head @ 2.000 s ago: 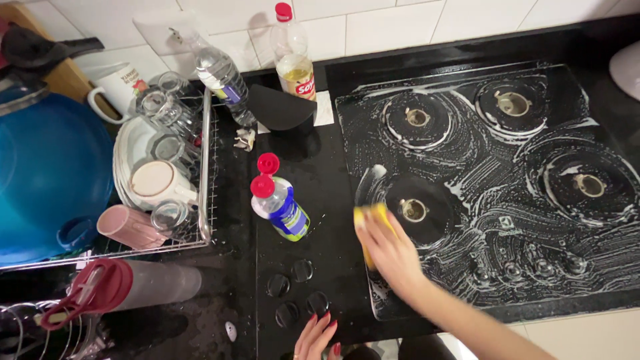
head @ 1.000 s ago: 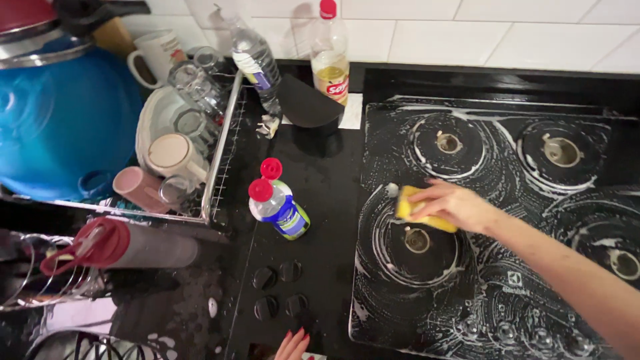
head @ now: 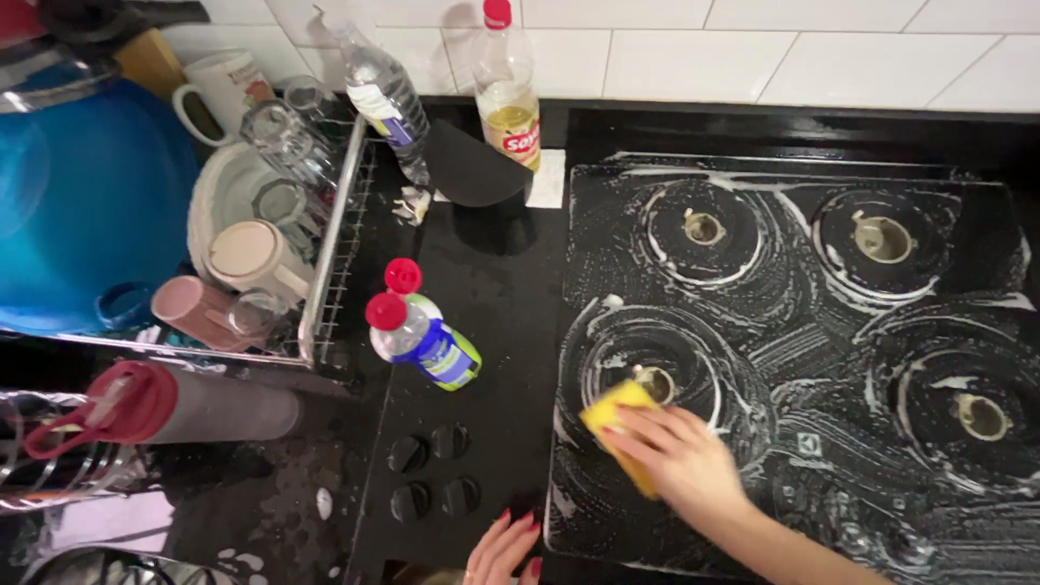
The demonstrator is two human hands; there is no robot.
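Note:
My right hand (head: 678,455) presses a yellow sponge (head: 621,435) on the soapy black glass cooktop (head: 812,341), at the near side of the front left burner seat (head: 655,385). My left hand (head: 505,551) is at the bottom edge of the view, by the counter's front edge and left of the cooktop; its fingers are partly visible and I see nothing held in them. Several black stove knobs (head: 409,453) lie on the counter above and left of it. Two red-capped plastic bottles (head: 439,353) stand close together farther back.
A wire dish rack (head: 333,244) with mugs and glasses, a blue bowl (head: 89,195) and a tumbler with a red lid (head: 203,402) are at left. Against the tiled wall stand an oil bottle (head: 510,106), a clear bottle (head: 386,97) and a dark half-round object (head: 475,166).
My right hand with the sponge has moved from behind the front left burner seat to its near side. My left hand has stayed near the counter's front edge.

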